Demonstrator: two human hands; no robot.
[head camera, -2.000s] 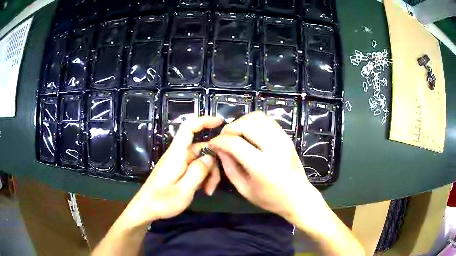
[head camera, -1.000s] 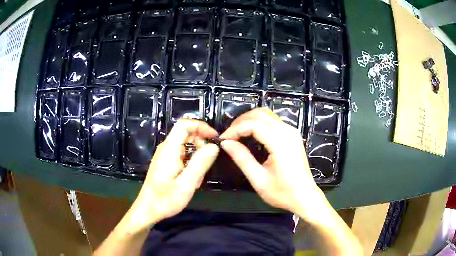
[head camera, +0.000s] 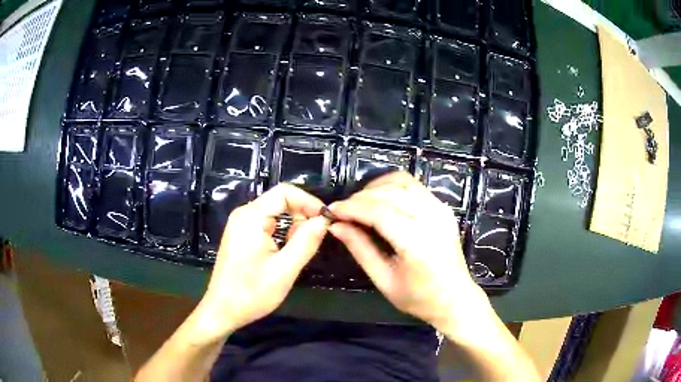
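Note:
A small dark component (head camera: 326, 213) is pinched between the fingertips of both hands, above the near edge of the tray. My left hand (head camera: 261, 242) holds it from the left with thumb and forefinger. My right hand (head camera: 407, 242) holds it from the right with thumb and fingers. The fingertips meet and hide most of the component. A large glossy black blister tray (head camera: 183, 82) with rows of rounded rectangular pockets lies under and beyond both hands, with strong white glare.
Small pale rings (head camera: 580, 142) lie in a loose pile right of the tray. A tan cardboard sheet (head camera: 631, 194) beyond them bears a cluster of dark components (head camera: 648, 137). A printed sheet (head camera: 19, 82) lies at the left. Cardboard cartons (head camera: 543, 347) stand below the bench edge.
Both hands have gone from a closer, overlapping hold to a fingertip pinch on the component. The view has shifted and tilted slightly, so the tray appears further right.

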